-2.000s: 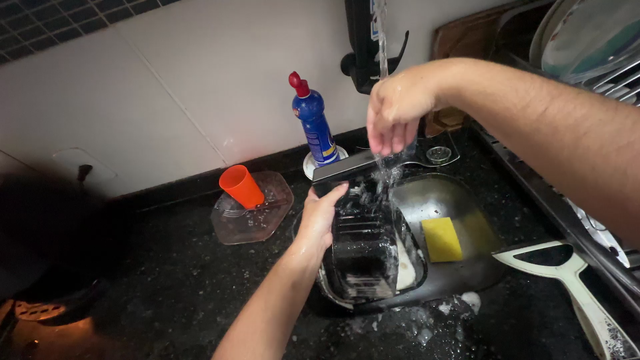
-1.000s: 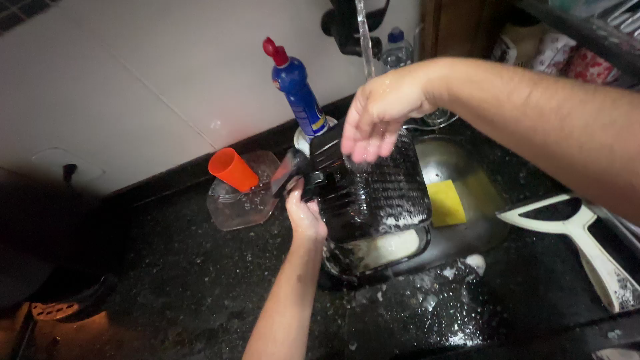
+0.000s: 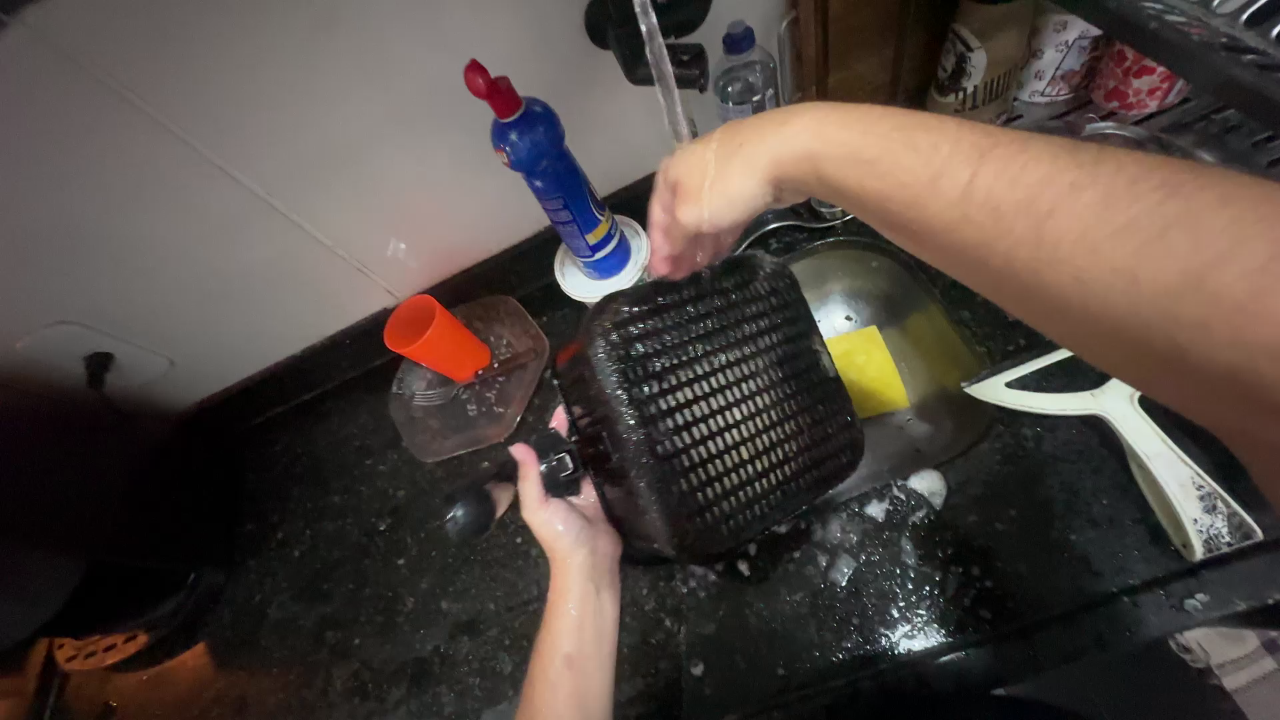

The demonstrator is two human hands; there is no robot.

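Note:
A black air fryer basket [image 3: 730, 400] with a slotted base is tilted over the steel sink [image 3: 930, 310], its perforated face toward me. My left hand [image 3: 570, 510] grips it at the black handle [image 3: 545, 465] on its left side. At its upper rim is my right hand [image 3: 705, 205], fingers bent down beside the running water [image 3: 660, 65]; whether they touch the basket is hard to tell. A yellow sponge cloth [image 3: 868, 370] lies in the sink, right of the basket.
Left of the basket, an orange cup [image 3: 435, 335] rests on a clear plastic lid [image 3: 460, 420] with a fork. A blue detergent bottle [image 3: 565, 185] stands on a white dish by the wall. A white-handled squeegee [image 3: 1150, 440] lies at right; foam [image 3: 925, 487] dots the counter.
The basket has been turned so its slotted base faces me. My left hand has stayed at its handle side, while my right hand remains near the water stream. The view has shifted.

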